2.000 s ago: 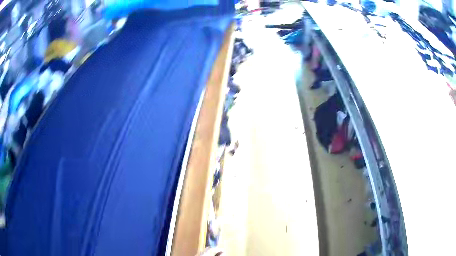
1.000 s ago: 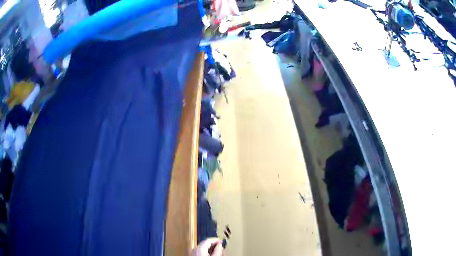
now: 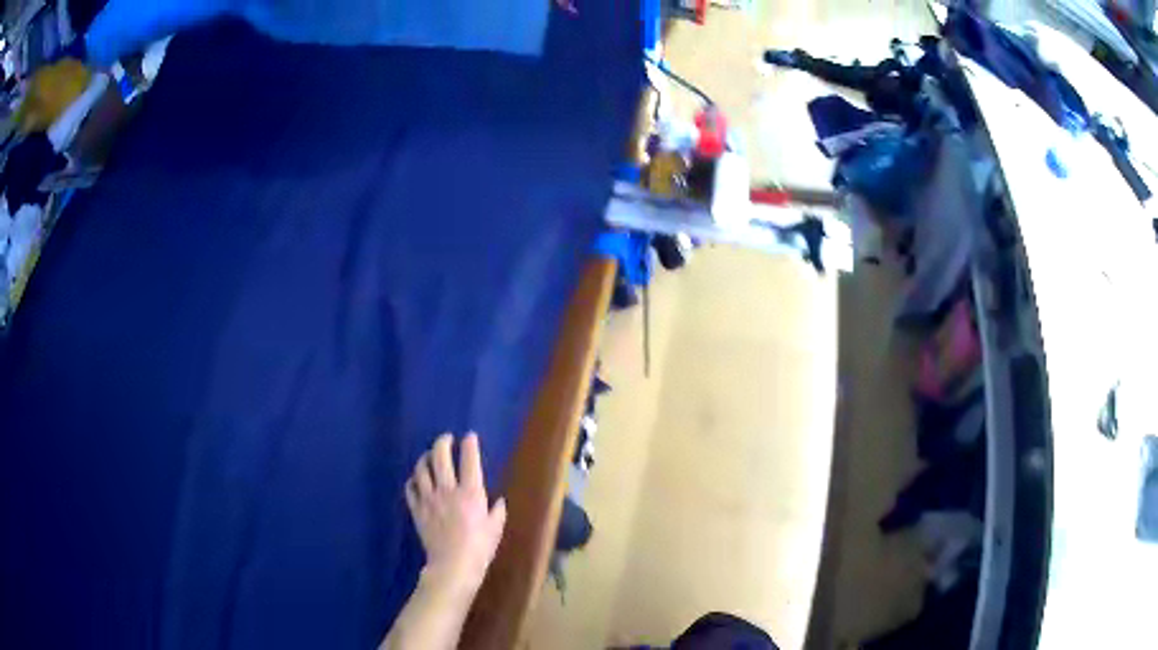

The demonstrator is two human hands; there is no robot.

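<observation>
Wide navy fabric covers the long table on my left, with soft lengthwise folds near its right edge. My left hand is over the fabric near that edge, seemingly palm down, fingers slightly spread, holding nothing. Whether it presses on the cloth I cannot tell. The wooden table edge runs just right of the hand. My right hand is out of the picture.
A pale bar sticks out from the table edge over the aisle, with a red item behind it. A bright blue cover lies at the far end. Scraps lie below another table on the right. A dark rounded thing shows at the bottom.
The view has moved along the table, so the bar and blue cover look nearer. My left hand now shows over the fabric; earlier only part of a hand showed at the bottom edge.
</observation>
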